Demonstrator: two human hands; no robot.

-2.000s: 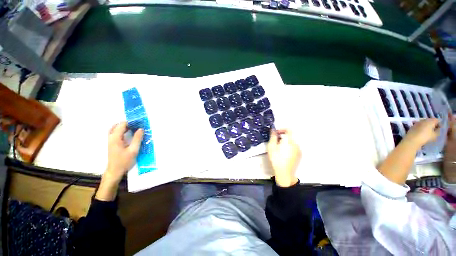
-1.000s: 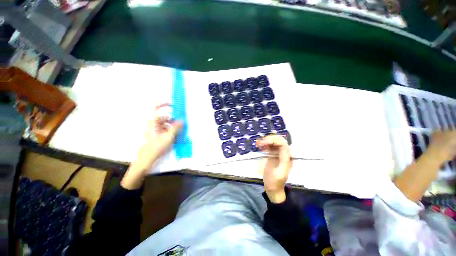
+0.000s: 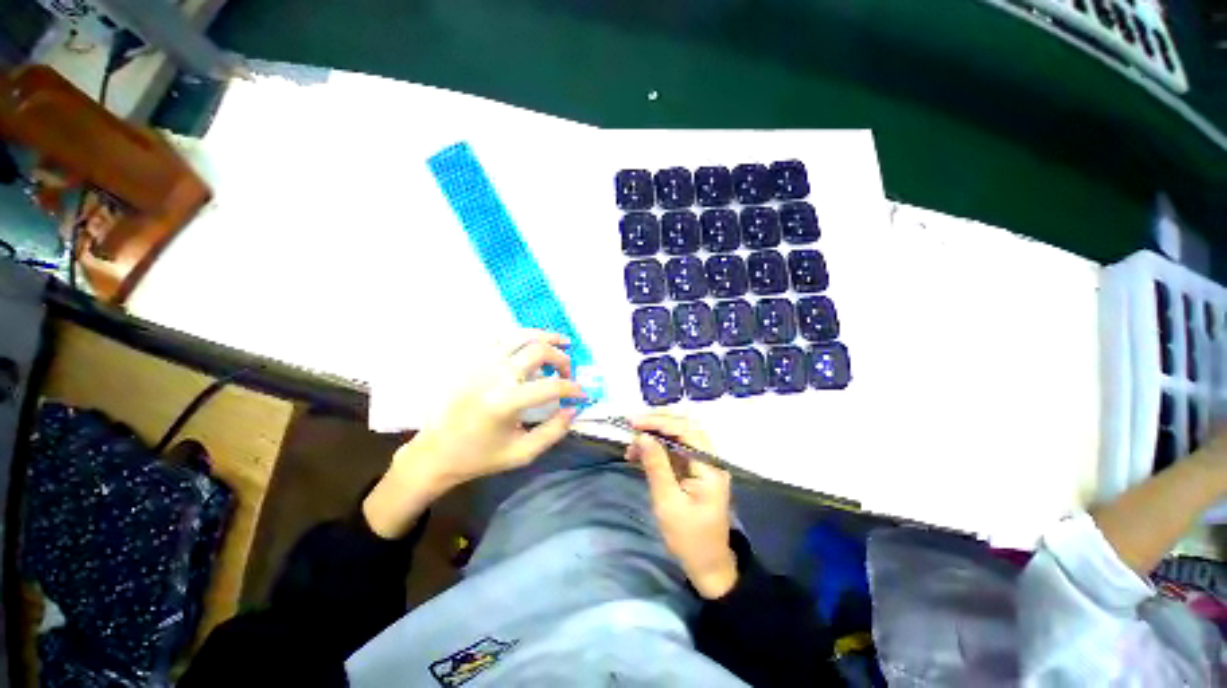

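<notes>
A long bright blue strip (image 3: 501, 242) with rows of tiny dots lies slanted on the white sheet. My left hand (image 3: 505, 410) holds its near end between thumb and fingers. My right hand (image 3: 684, 495) holds thin tweezers (image 3: 651, 433), with their tips pointing left toward the strip's near end. Whether the tips touch it or hold a piece is too small to tell. Black rounded-square parts (image 3: 727, 277) with pale centre marks lie in a five-by-five grid on the white sheet (image 3: 864, 242), right of the strip.
An orange-brown stand (image 3: 101, 175) is at left, with dark speckled parts (image 3: 115, 538) on the lower wooden surface (image 3: 256, 430). A green belt (image 3: 807, 67) runs behind the bench. A neighbour's arm (image 3: 1164, 504) reaches to a white compartment tray (image 3: 1130, 363) at right.
The view has shifted. The blue strip is now slanted, with my left hand at its near end. My right hand has moved from the grid's near right corner to beside my left hand at the front edge.
</notes>
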